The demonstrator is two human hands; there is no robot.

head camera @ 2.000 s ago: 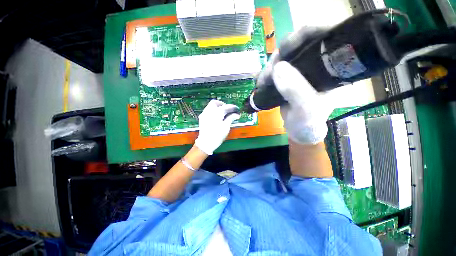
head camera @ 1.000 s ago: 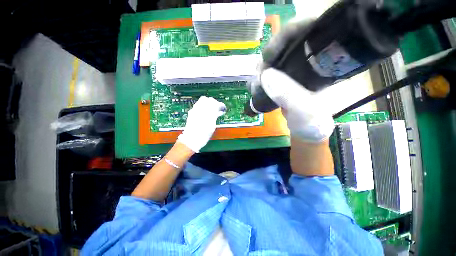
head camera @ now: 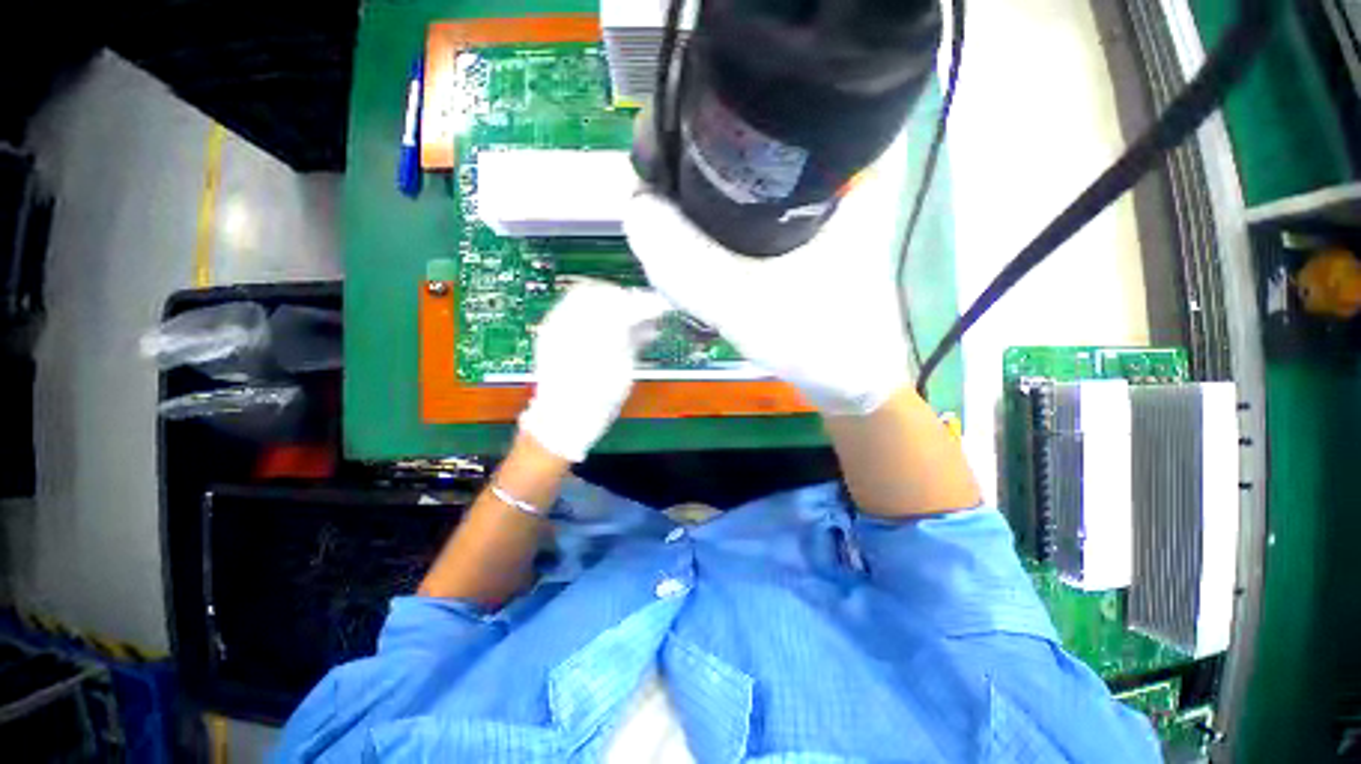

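A green circuit board (head camera: pixel 500 306) lies in the orange fixture (head camera: pixel 437 351). A long white heatsink (head camera: pixel 552 191) crosses the board, and a finned heatsink (head camera: pixel 633 60) at its far edge is partly hidden. My gloved right hand (head camera: pixel 791 291) grips the black electric screwdriver (head camera: pixel 799 112), held upright over the board's right part; its tip is hidden. My gloved left hand (head camera: pixel 585 366) is over the board's near half, its fingers close together by the right hand. Whether its fingertips pinch a small screw cannot be told.
Another board (head camera: pixel 1030 597) with heatsinks (head camera: pixel 1179 515) lies at the right. A black bin (head camera: pixel 187 523) with clear plastic bags (head camera: pixel 239 340) is at the left. A blue marker pen (head camera: pixel 409 142) lies on the green mat (head camera: pixel 391 299). A dark cable (head camera: pixel 1045 246) runs along the right.
The screwdriver and my right hand have moved left and swung more upright over the board. My left hand first drew back left from the board's right part, and is now close beside the right hand.
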